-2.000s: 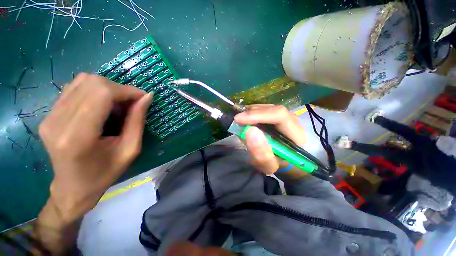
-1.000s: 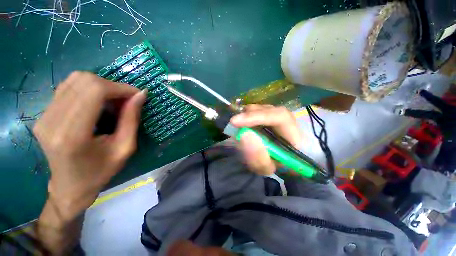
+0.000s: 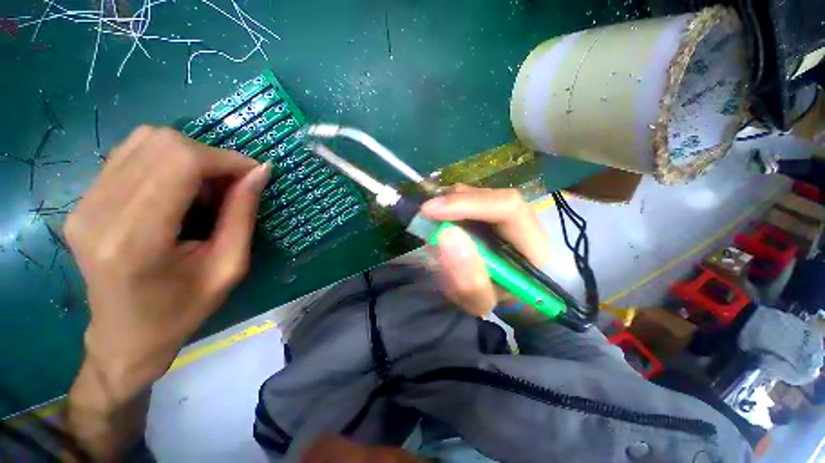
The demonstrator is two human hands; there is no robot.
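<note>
A green PCB panel [image 3: 303,194] with rows of small boards lies on the dark green mat. My right hand [image 3: 479,244] holds the soldering iron [image 3: 507,276] by its green handle. The iron's metal tip and curved guide tube point left, over the panel's upper right part, slightly blurred. My left hand [image 3: 167,217] is at the panel's left side, thumb and forefinger pinched together over it. Whether a small piece is between these fingertips cannot be seen.
A cream cardboard tube [image 3: 624,95] lies at the upper right. White wires [image 3: 136,36] are tangled beyond the panel; thin dark pieces [image 3: 41,149] lie left. Yellow-brown tape [image 3: 488,167] is at the bench edge. Red crates [image 3: 710,289] and part of a person are at the right.
The iron's tip has shifted slightly over the panel. My left hand stays nearly in place, still pinched. The view of the floor and crates at the right has shifted.
</note>
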